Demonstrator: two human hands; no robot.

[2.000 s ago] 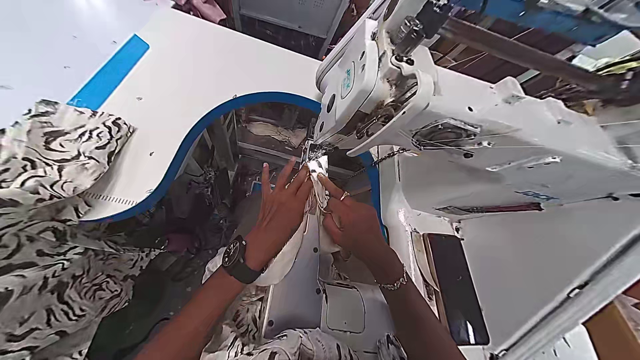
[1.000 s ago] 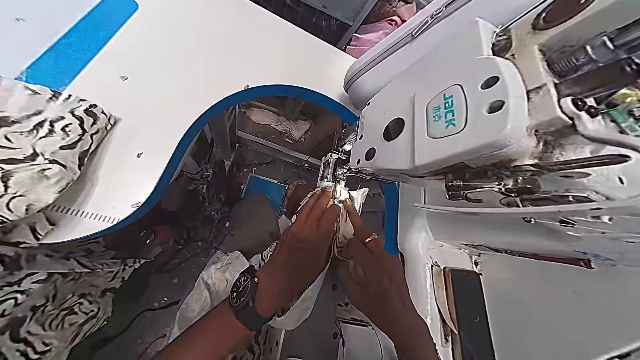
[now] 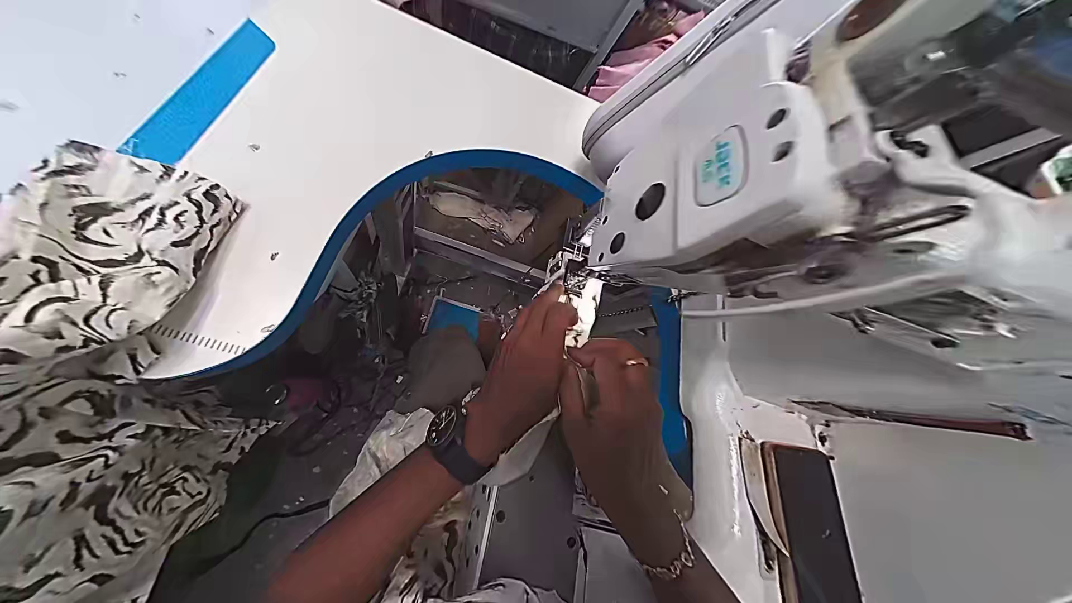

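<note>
A white Jack sewing machine (image 3: 695, 184) reaches in from the right, its presser foot (image 3: 574, 266) at the centre. Pale patterned fabric (image 3: 584, 314) lies under and just before the foot. My left hand (image 3: 523, 373), with a black wristwatch (image 3: 446, 435), presses on the fabric's left side, fingertips close to the foot. My right hand (image 3: 615, 410), wearing a ring and a bracelet, pinches the fabric's edge a little nearer to me. The cloth hangs below both hands, partly hidden by them.
A white table (image 3: 402, 92) with a blue curved edge spans the upper left. Black-and-white patterned fabric (image 3: 109, 243) drapes over its left side. A dark smartphone (image 3: 812, 519) lies at lower right. Beyond the machine, part of a person in pink (image 3: 636, 67) shows.
The view has moved in closer to the machine head since the earliest frame. My right hand is now curled in a pinch on the fabric; two seconds ago its fingers reached up near the foot.
</note>
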